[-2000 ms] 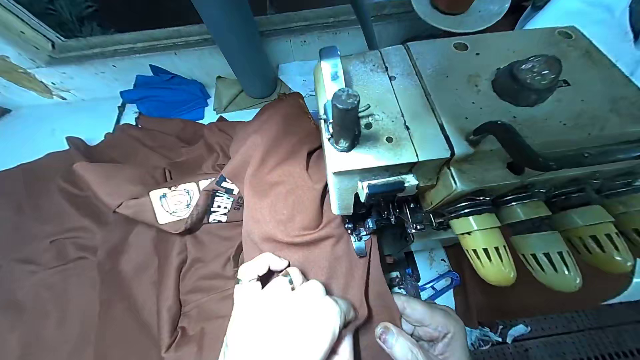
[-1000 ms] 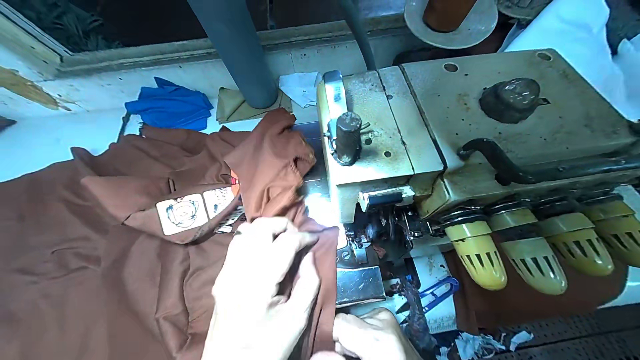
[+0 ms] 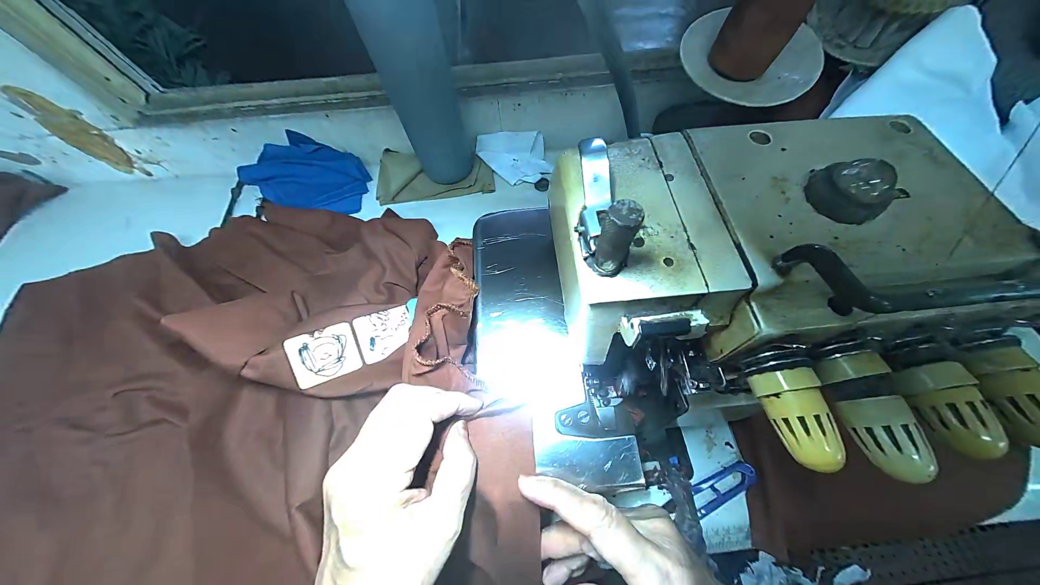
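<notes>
Brown fabric (image 3: 162, 422) with white printed patches (image 3: 323, 355) spreads over the left side, its overlocked seam (image 3: 422, 333) curling up beside the machine's metal plate. My left hand (image 3: 398, 487) pinches a fold of this fabric between thumb and index finger, left of the presser foot. My right hand (image 3: 617, 528) lies at the fabric's right edge, index finger extended against it and the other fingers curled; whether it grips the cloth is hidden. The overlock sewing machine (image 3: 650, 268) stands to the right, and a bright light glares on its plate (image 3: 593, 461).
Yellow tension knobs (image 3: 800, 422) line the machine's front. Blue thread snips (image 3: 719, 487) lie below them near cloth scraps. A blue cloth (image 3: 309, 175) and a folded olive cloth (image 3: 431, 180) lie behind, by a grey pole (image 3: 414, 89). A thread cone (image 3: 760, 36) stands at the back.
The brown fabric has moved left off the machine's plate, baring it, and its overlocked seam now shows. My left hand has gone from lying on the cloth to pinching a fold.
</notes>
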